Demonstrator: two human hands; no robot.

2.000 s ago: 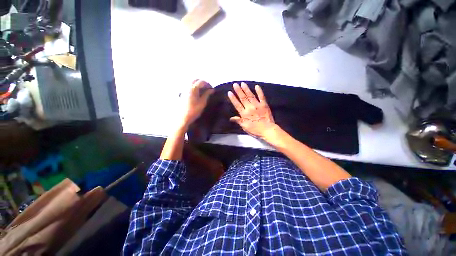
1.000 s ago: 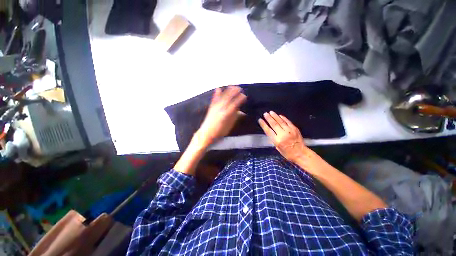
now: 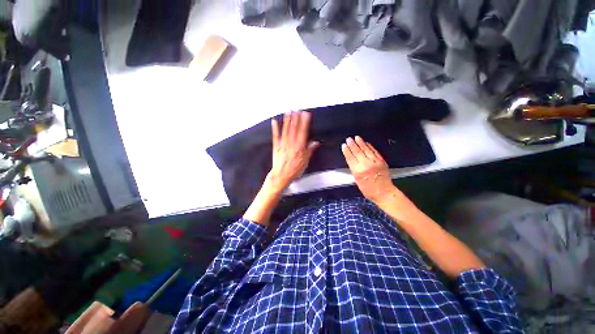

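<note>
A black garment piece [image 3: 391,127] lies spread on the white table cover [image 3: 156,137] along the front edge. Its left end widens and reaches the table edge; a narrow part sticks out at its upper right. My left hand [image 3: 290,149] lies flat on the left part of the piece, fingers slightly apart and pointing away from me. My right hand [image 3: 369,171] rests at the near edge of the piece with its fingertips on the cloth and the fingers close together. Neither hand grips the cloth. The cloth under my palms is hidden.
A shiny steam iron [image 3: 532,117] with an orange-brown handle stands at the table's right end. Grey cut pieces [image 3: 450,32] are heaped at the back right. A tan block [image 3: 212,57] and a dark piece [image 3: 158,32] lie at the back left. A grey vented machine [image 3: 68,189] stands left.
The view has shifted, so the table appears tilted. My left hand has moved from the piece's left end onto its surface and flattened. My right hand has moved to the near edge. The left end now lies spread out.
</note>
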